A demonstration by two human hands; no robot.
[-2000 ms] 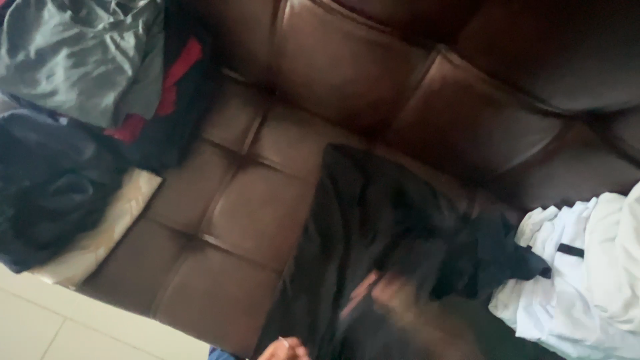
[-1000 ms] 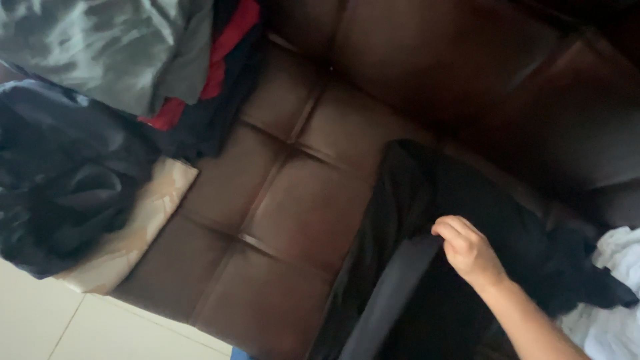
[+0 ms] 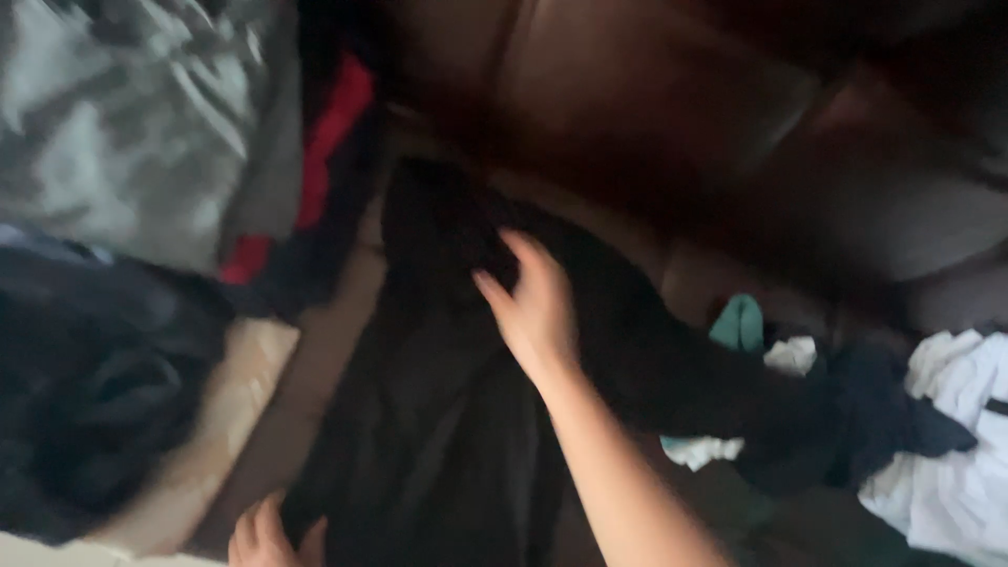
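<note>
A black cloth garment (image 3: 441,378) lies spread over the brown tufted leather sofa seat. My right hand (image 3: 535,295) is over its upper part, thumb and fingers apart, with nothing plainly between them; whether it touches the cloth is blurred. At the bottom edge, my left hand (image 3: 276,535) is beside the garment's lower left edge, fingers a little apart and partly cut off by the frame. To the right the dark cloth runs on toward a heap of white clothes (image 3: 961,457).
Grey satiny cloth (image 3: 126,134) lies at the upper left over dark cloth with a red band (image 3: 335,142). Below it are dark navy cloth (image 3: 102,378) and cream fabric (image 3: 236,402). A green cloth item (image 3: 739,323) and small white pieces (image 3: 790,354) lie at right. The sofa back (image 3: 661,87) rises behind.
My right hand has let go of the cloth edge it pinched a second ago and is now over the garment's upper part. The black garment now reaches nearer the left piles. My left hand has come into view.
</note>
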